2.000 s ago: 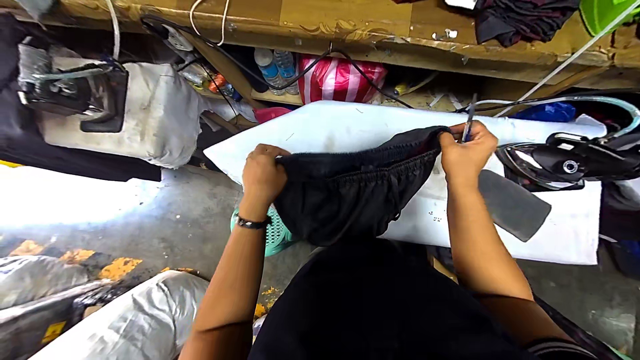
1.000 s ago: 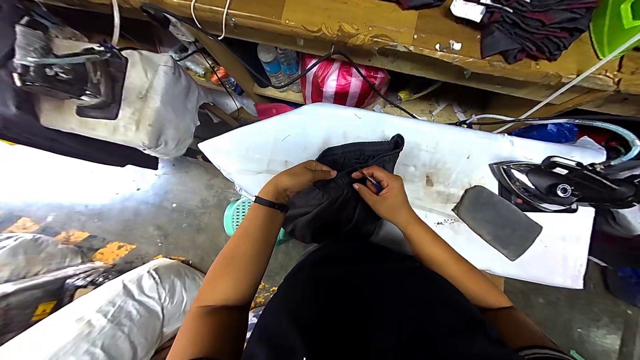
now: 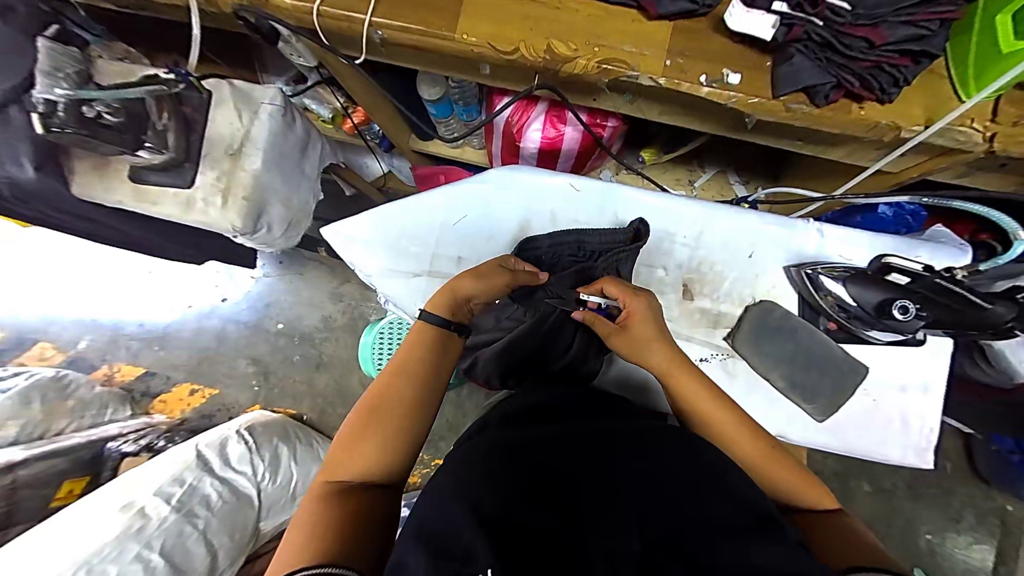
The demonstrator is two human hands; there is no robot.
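A black garment with a gathered elastic waistband lies bunched on the near edge of a white-covered ironing board. My left hand pinches a fold of its cloth between thumb and fingers. Close to the right of it, my right hand holds small thread snips, with the dark blades pointing left against the cloth. Part of the snips' handle is hidden by my fingers. The lower part of the garment hangs near my body.
A steam iron stands at the board's right, beside a dark grey pad. Another iron rests on a padded board at left. Beyond are a wooden table with dark garments, a striped bag and bottles. A green basket is below.
The garment was stretched wide between both hands at first; now it is bunched, and my hands have come close together. The snips, earlier upright in my right hand, now point at the cloth.
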